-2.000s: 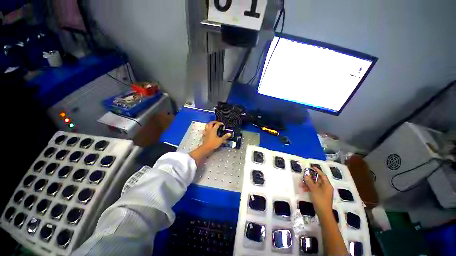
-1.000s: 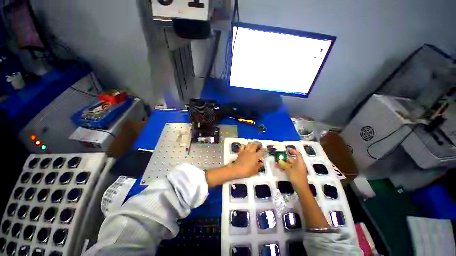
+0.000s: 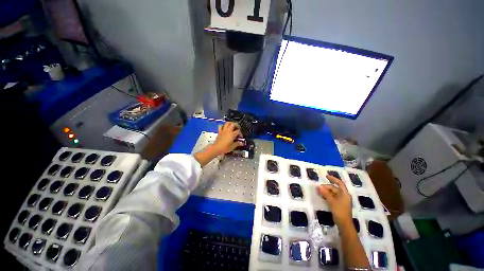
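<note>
My left hand (image 3: 228, 138) is at the black fixture (image 3: 245, 148) on the perforated plate (image 3: 233, 177). Its fingertips are close to the fixture's top; whether they hold a watch case cannot be told. My right hand (image 3: 338, 201) is over the white parts tray (image 3: 284, 232), fingers apart and curled, with no case visible in it. Dark glossy watch cases (image 3: 298, 218) sit in the tray's pockets, one of them in the second row (image 3: 296, 191). My right hand and forearm hide some pockets.
The marking head (image 3: 244, 41) hangs above the fixture. A bright monitor (image 3: 326, 77) stands behind. A yellow-and-black tool (image 3: 285, 138) lies behind the plate. A keyboard (image 3: 215, 249) is in front, stacked trays (image 3: 119, 185) at left, a blue basket (image 3: 135, 115) beyond.
My left hand has moved from the tray back to the fixture. My right hand no longer shows the case it held. A second-row pocket, bare two seconds ago, now holds a case. The view has shifted.
</note>
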